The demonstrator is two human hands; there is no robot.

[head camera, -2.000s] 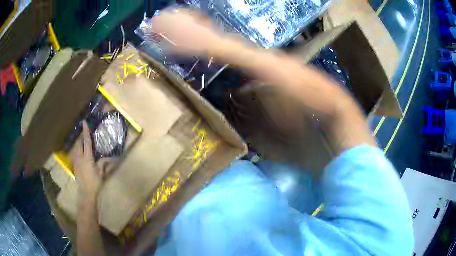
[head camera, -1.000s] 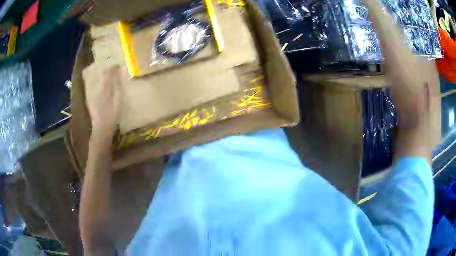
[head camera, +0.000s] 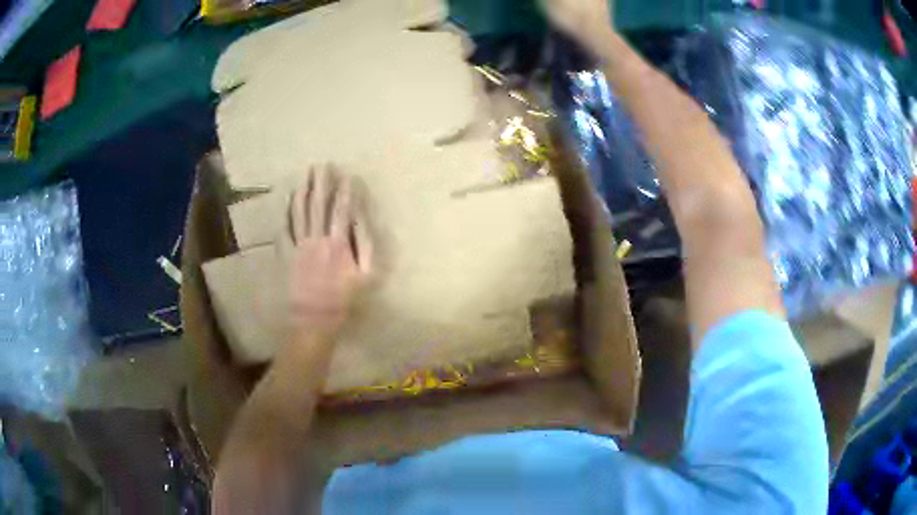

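A flat tan box blank [head camera: 402,131] with notches and flaps lies over the open brown work carton [head camera: 613,332] against my body. My left hand [head camera: 327,246] rests flat on the blank with its fingers a little apart, holding nothing that I can see. My right hand [head camera: 578,12] is at the top edge of the picture, blurred and partly cut off; whether it holds something cannot be told. Loose yellow pieces [head camera: 432,380] lie in the carton along its near side and at its upper right.
Crinkled clear plastic packs [head camera: 824,151] lie at the right, with dark glossy packets beside the carton. A clear plastic stack [head camera: 40,292] is at the left by a black surface [head camera: 131,221]. Red cards [head camera: 60,82] lie on the green belt at upper left.
The yellow-walled box with the bagged coil has left the carton, and a flat blank shows there. My left hand moved onto it. My right hand moved from the right to the top.
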